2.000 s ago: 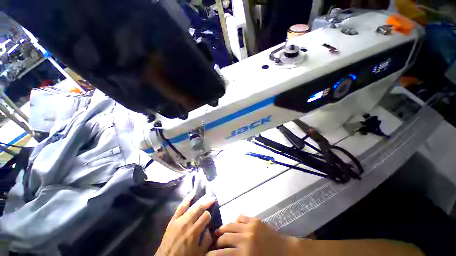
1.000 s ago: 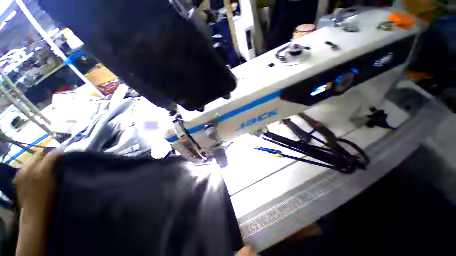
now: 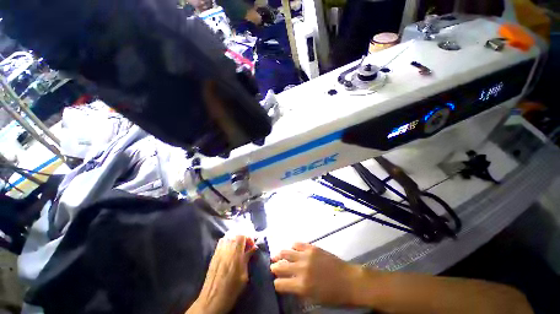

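Observation:
The black fabric panel (image 3: 135, 251) lies left of and in front of the needle, its right edge running between my hands. The grey fabric (image 3: 116, 168) is heaped behind it at the left. My left hand (image 3: 227, 270) rests on the panel just in front of the presser foot (image 3: 236, 211), fingertips bent at the edge. My right hand (image 3: 316, 276) pinches the panel's right edge beside it. The white sewing machine (image 3: 307, 144) reaches over the work. The exact needle point is lost in glare.
Looped black strips (image 3: 423, 214) lie under the arm, with blue and yellow snips (image 3: 328, 201) beside them. A small black item (image 3: 478, 167) lies farther right. A ruler scale (image 3: 393, 260) runs along the front edge. A large dark shape (image 3: 153, 73) hangs above the machine head.
The panel, lifted and spread by my left hand one second ago, now lies lower. My left hand has come from the far left to the presser foot, and my right hand has come up to the edge.

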